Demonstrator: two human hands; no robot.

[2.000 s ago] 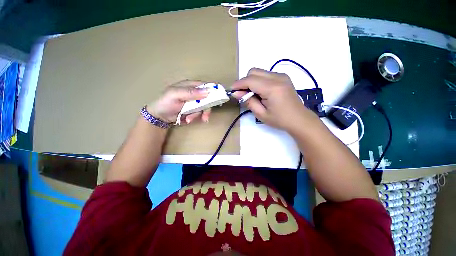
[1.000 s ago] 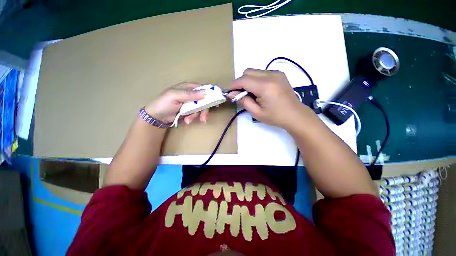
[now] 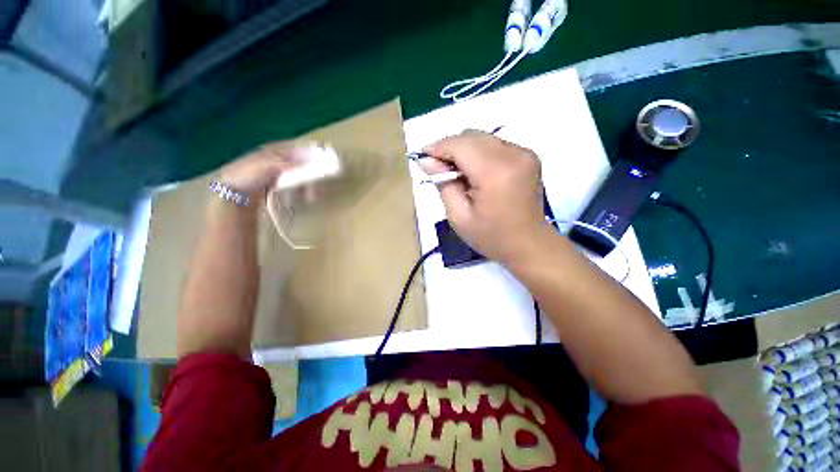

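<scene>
My left hand (image 3: 267, 171) holds a white handheld unit (image 3: 311, 168) above the brown cardboard sheet (image 3: 359, 277); hand and unit are blurred by motion. The unit's thin white wrist strap (image 3: 279, 221) hangs below it. My right hand (image 3: 488, 189), over the white sheet (image 3: 576, 120), holds a slim black plug tip (image 3: 416, 156) and a white cable end (image 3: 440, 177) between its fingers. The unit and the black tip are apart. A black power strip (image 3: 456, 247) is partly hidden under my right hand and forearm.
A black adapter (image 3: 612, 207) lies at the right below a black cylinder with a round silver end (image 3: 668, 124). Two white units (image 3: 532, 28) with straps lie at the far edge. Rows of units (image 3: 806, 392) show at lower right. Blue printed packaging (image 3: 81, 309) lies far left.
My left hand has moved left with the unit, away from the black tip, which is now separate from it. The view has shifted and tilted, showing two units at the top.
</scene>
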